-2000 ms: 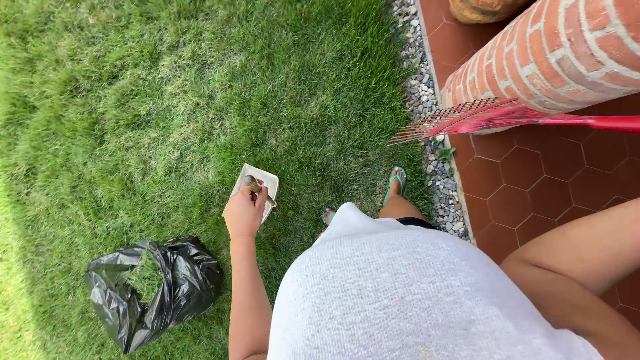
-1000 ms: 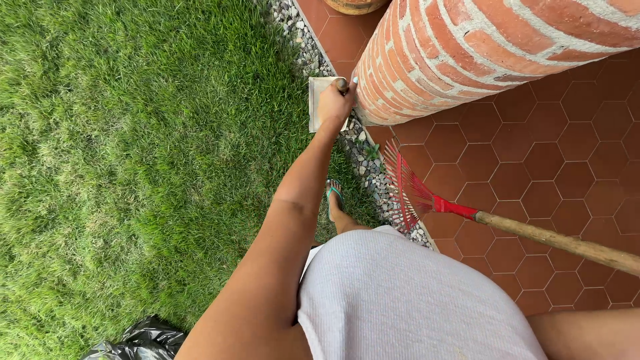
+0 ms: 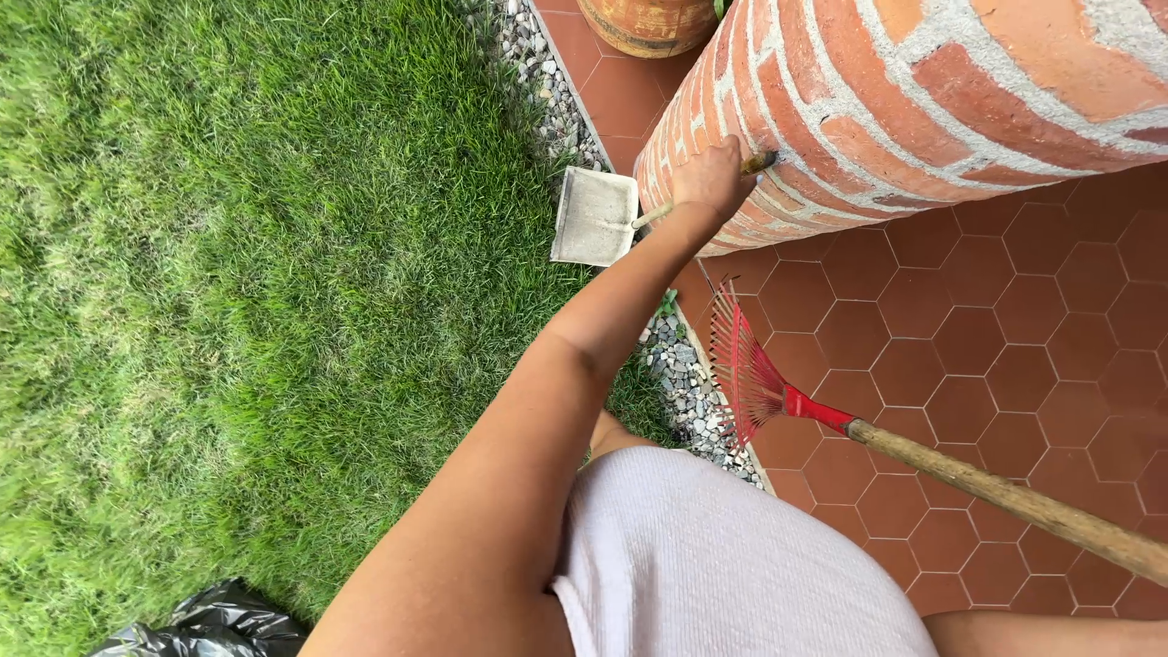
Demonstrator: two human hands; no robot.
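My left hand (image 3: pixel 712 182) is closed around the handle of a whitish dustpan (image 3: pixel 597 216), in front of the round brick column. The pan hangs by the gravel strip at the lawn's edge, with a little dirt on its surface. My right hand is out of view; only part of a bare limb shows at the lower right. A red fan rake (image 3: pixel 753 374) with a wooden handle is over the tiles, its tines near the gravel. The handle runs out of the right edge, so its grip end is hidden.
The brick column (image 3: pixel 849 100) rises at the upper right, beside a worn round pot (image 3: pixel 652 23). Hexagonal terracotta tiles (image 3: pixel 890 429) border the gravel strip (image 3: pixel 680 365). Grass (image 3: pixel 274 274) spreads on the left, with a black plastic bag (image 3: pixel 214 625) at the lower left.
My left hand has carried the dustpan from over the grass to the brick column. The rake now lies lower in view, over the tiles. The view has shifted a lot toward the column.
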